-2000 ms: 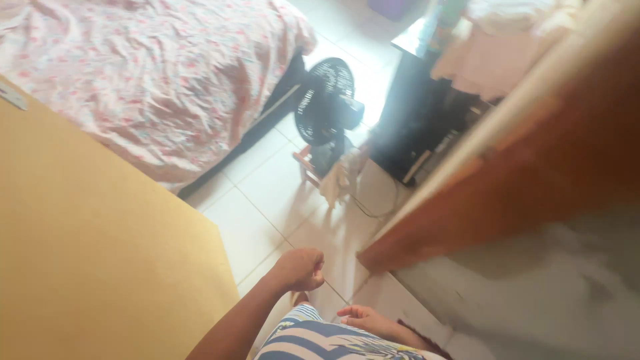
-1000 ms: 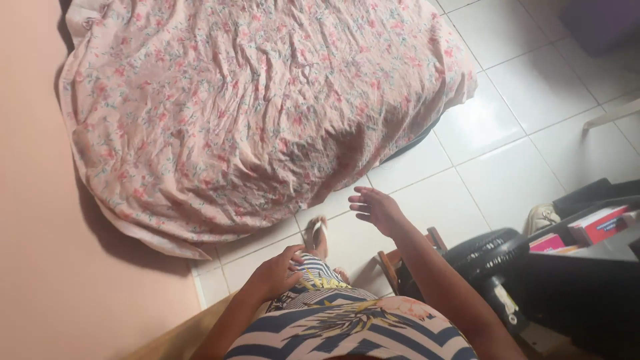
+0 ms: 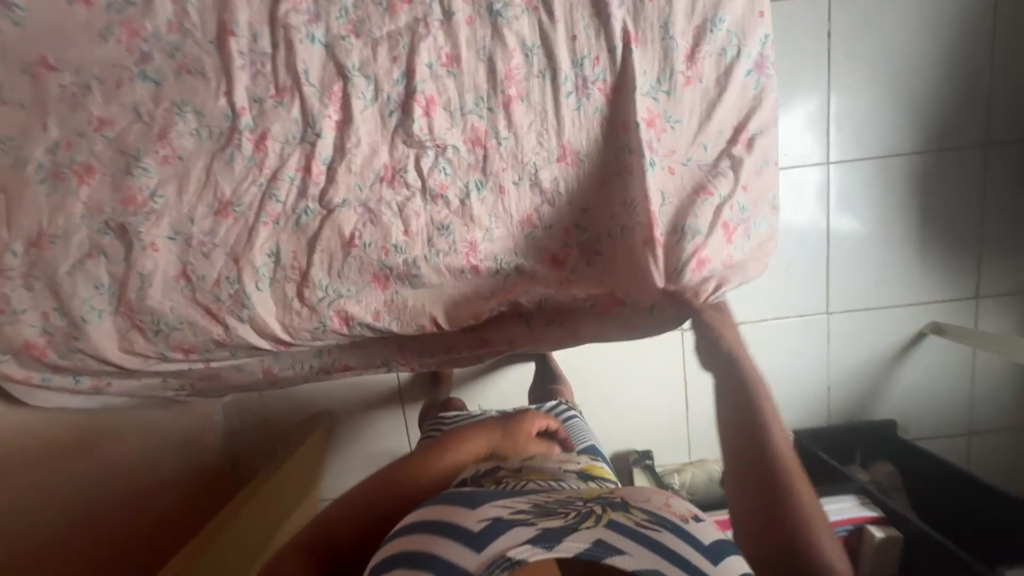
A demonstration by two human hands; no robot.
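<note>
A wrinkled pink floral bedsheet (image 3: pixel 384 176) covers the mattress across the upper left and middle. My right hand (image 3: pixel 700 308) grips the sheet's edge near the mattress corner, and a sharp raised fold runs up from it; the fingers are partly hidden by the fabric. In front of my patterned clothing (image 3: pixel 560 512), my left hand (image 3: pixel 534 434) hangs near my lap with its fingers curled, holding nothing that I can see.
White floor tiles (image 3: pixel 896 232) lie right of the bed. At the lower right stands a black container (image 3: pixel 920 480) beside books or papers (image 3: pixel 852 512). A yellowish panel edge (image 3: pixel 256 504) is at the lower left, and a pale bar (image 3: pixel 976 340) juts in at right.
The bed is closer in view. My right hand, free one second ago, has taken hold of the sheet near the corner, where a raised fold now shows.
</note>
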